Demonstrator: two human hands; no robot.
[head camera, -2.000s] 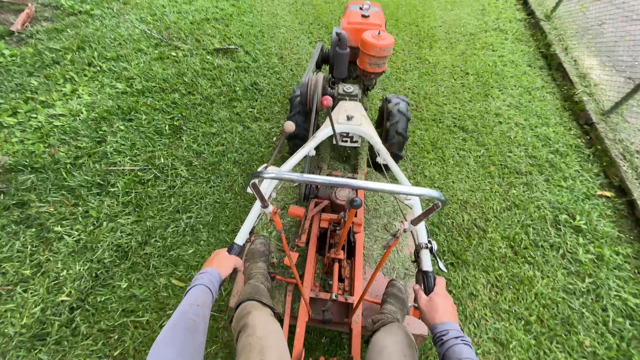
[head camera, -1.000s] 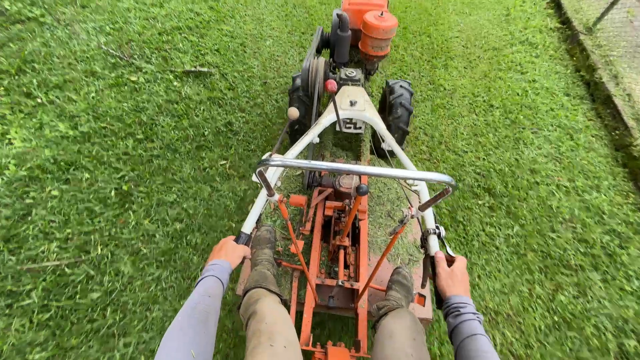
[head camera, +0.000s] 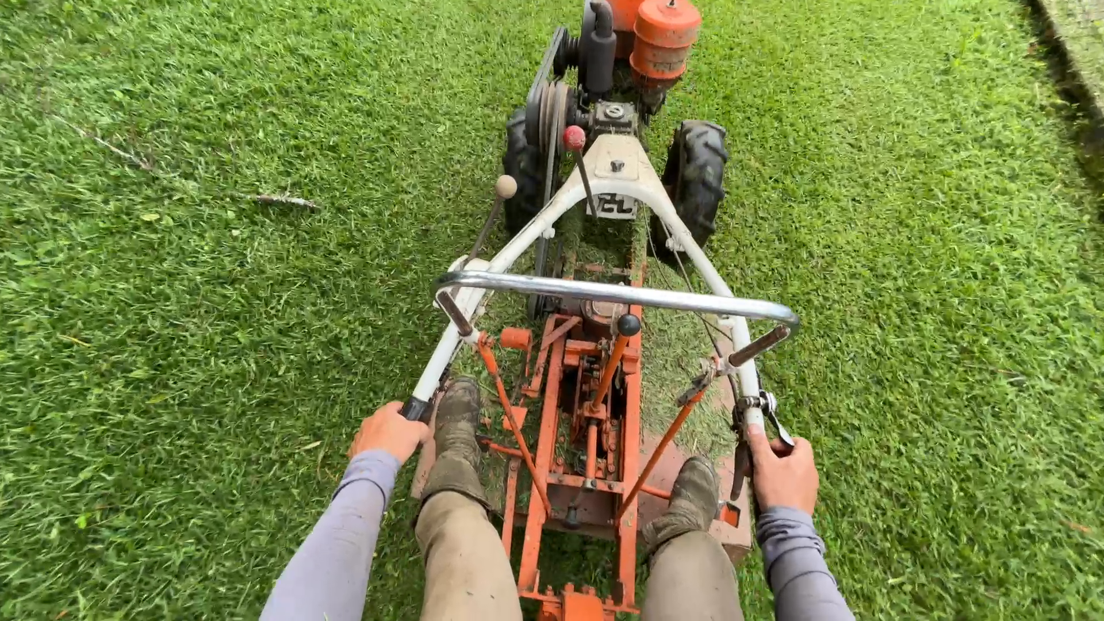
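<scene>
A two-wheel walking tractor with a white handlebar frame stretches ahead of me, its orange rear frame between my legs. My left hand is closed around the black left handlebar grip. On the other side my right hand holds the right grip, its thumb near a metal lever. A chrome crossbar spans the handlebars. Below it stands an orange lever with a black knob. Levers with a red knob and a beige knob rise farther forward. My boots rest on the machine.
Mown grass surrounds the machine. Ahead are two treaded tires, a belt pulley and an orange canister. A stick lies on the grass at left. A concrete edge runs along the upper right.
The concrete edge has shifted toward the right border of the view, and the stick at left now appears lower. Both hands remain on the handlebar grips.
</scene>
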